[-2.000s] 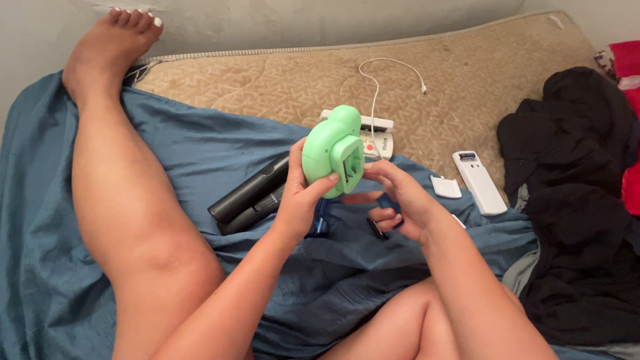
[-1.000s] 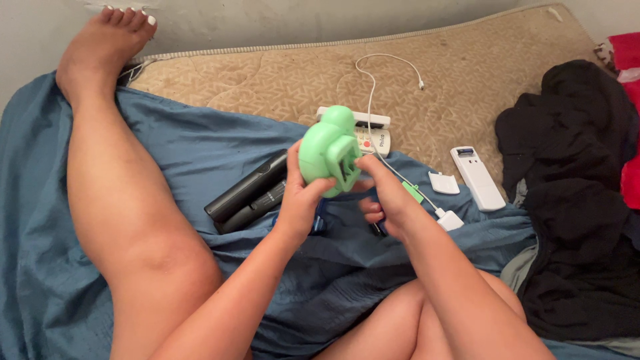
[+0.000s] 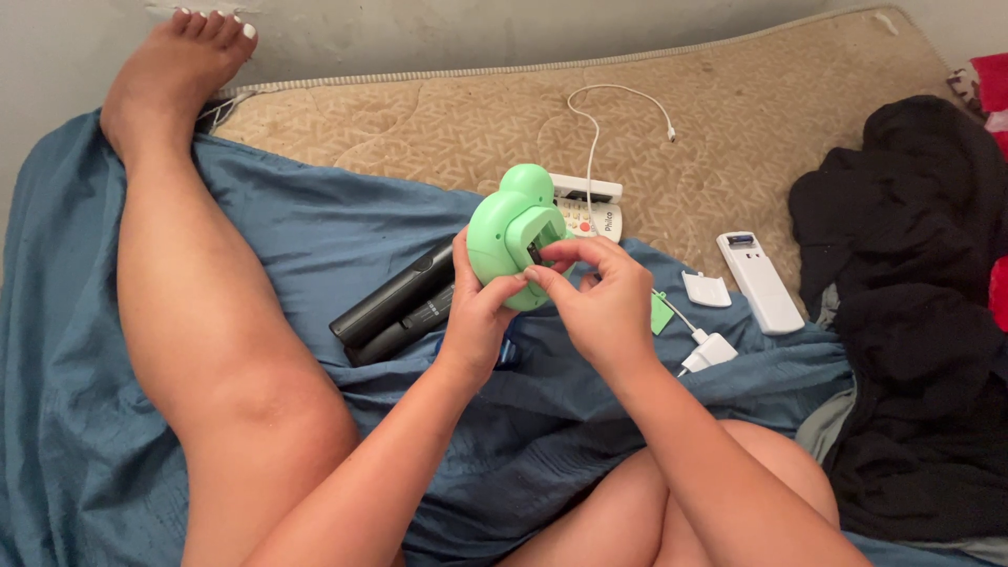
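A rounded green plastic device (image 3: pixel 504 224) is held up in my left hand (image 3: pixel 480 315), its open battery compartment facing right. My right hand (image 3: pixel 602 295) has its thumb and fingertips at that compartment, on a dark battery (image 3: pixel 535 253) partly inside it. Past my right fingers lies a flat green plastic cover (image 3: pixel 661 313) on the blue cloth. A white remote (image 3: pixel 760 283), its battery bay uncovered with a battery showing, rests to the right, beside its detached white cover (image 3: pixel 706 289).
Black cylindrical items (image 3: pixel 398 303) lie left of my hands. Behind the device are a Philco remote (image 3: pixel 602 222) and a white object (image 3: pixel 587 187). A white cable (image 3: pixel 596 130) crosses the mattress (image 3: pixel 441 118); a white charger (image 3: pixel 710 351) sits right. Black clothing (image 3: pixel 906 315) is piled at far right.
My right fingers have moved up to the compartment of the green device. The green cover and white charger, mostly hidden by my right hand two seconds ago, show now.
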